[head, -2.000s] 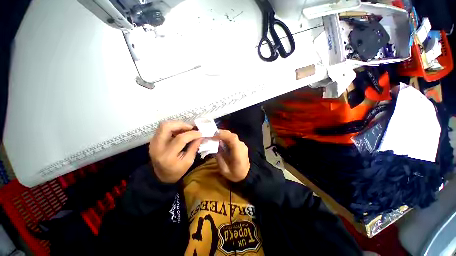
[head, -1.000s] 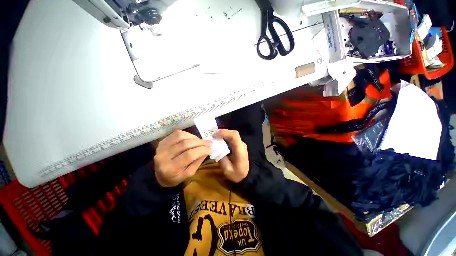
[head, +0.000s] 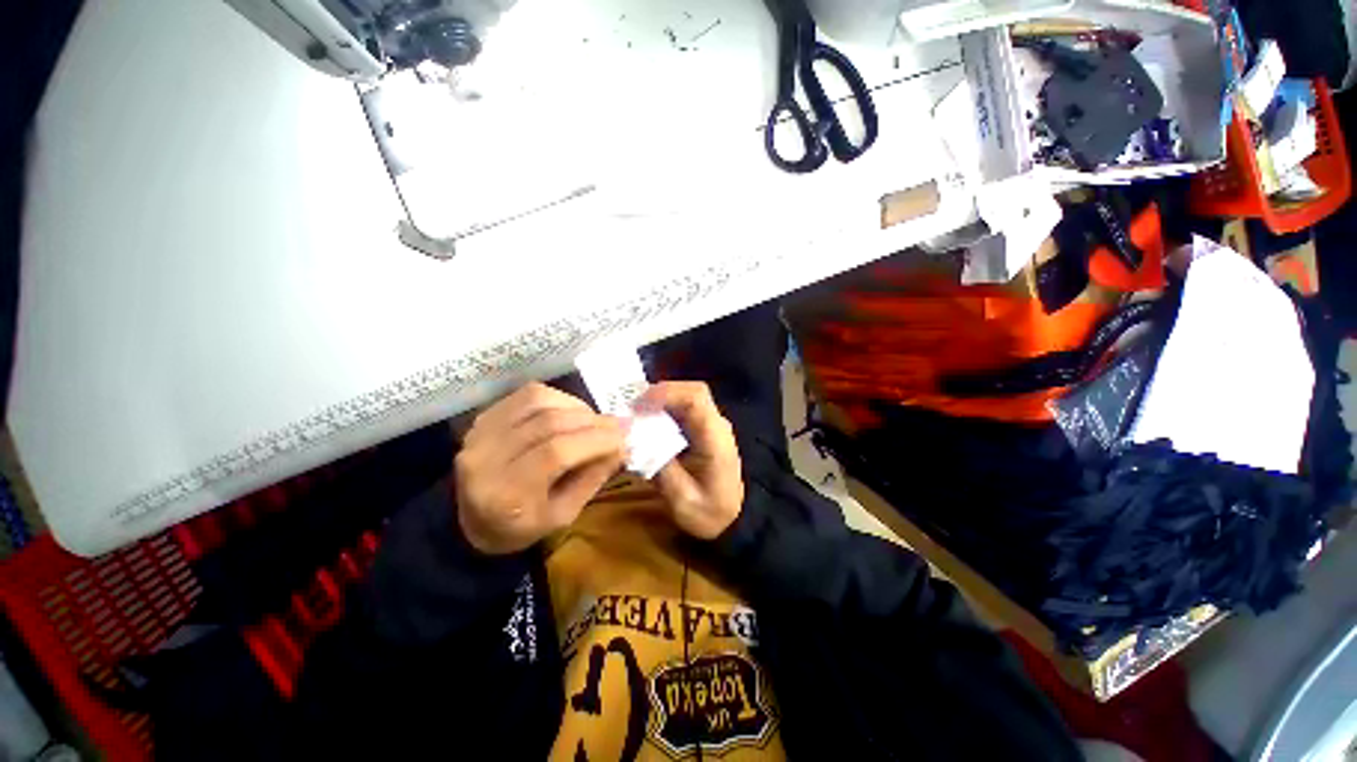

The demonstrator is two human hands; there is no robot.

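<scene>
A small stack of white care labels (head: 652,444) is held over my lap, just off the table's front edge. Its upper part sticks up between my hands toward the table edge, with faint print on it. My left hand (head: 531,465) pinches the labels from the left with fingertips and thumb. My right hand (head: 697,462) grips them from the right between thumb and fingers. Whether it is one folded strip or several labels cannot be told.
The white table (head: 209,298) has a ruler along its front edge. Black scissors (head: 819,112) lie on it, right of the sewing machine's needle area (head: 432,37). A parts tray (head: 1208,104), orange fabric (head: 908,343) and a dark cloth pile (head: 1176,551) are at right. A red crate (head: 112,610) is at lower left.
Since two seconds ago, my left hand's fingers have closed in lower on the labels and the lower part of the labels has turned to the right. Little differs from one second ago.
</scene>
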